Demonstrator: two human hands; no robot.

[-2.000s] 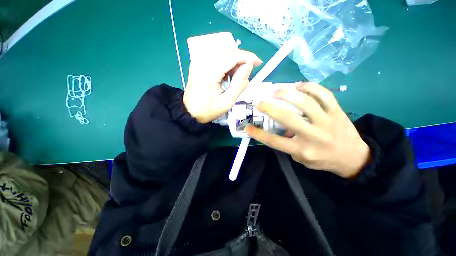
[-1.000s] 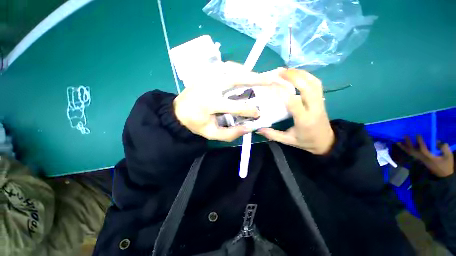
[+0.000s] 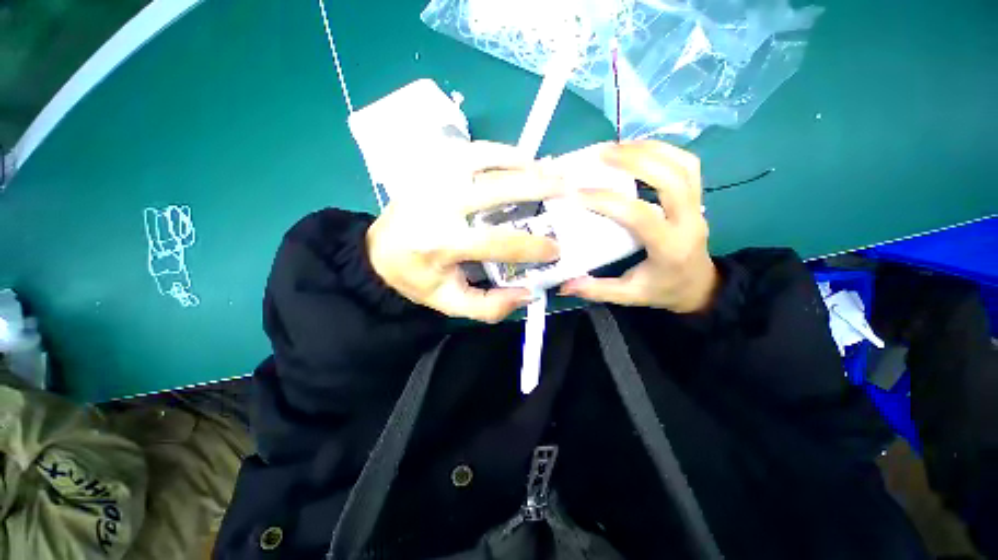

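Note:
A white camera housing [image 3: 592, 224] is held between both hands above the near edge of the bench. My left hand [image 3: 443, 246] grips its left side, with fingers over the open cavity, where dark and metallic parts show. My right hand [image 3: 664, 235] grips its right side. One white antenna [image 3: 545, 107] points up and away; another [image 3: 533, 348] points down toward my jacket. A white squarish block [image 3: 410, 131] stands out at the upper left, partly behind my left hand. A thin reddish wire [image 3: 618, 96] and a thin black wire [image 3: 741, 183] stick out on the right.
A clear plastic bag [image 3: 700, 71] of whitish thin loops lies on the green bench [image 3: 263, 164] beyond the hands. Tangled white loops [image 3: 169, 246] lie at the left. Blue bins [image 3: 952, 260] with white items are at the right. Khaki cloth [image 3: 77, 470] is at the lower left.
The housing has turned in the hands, and my left hand has come down onto its left side. The thin wires now stand out. Another person's hand, seen at the right a second ago, is gone.

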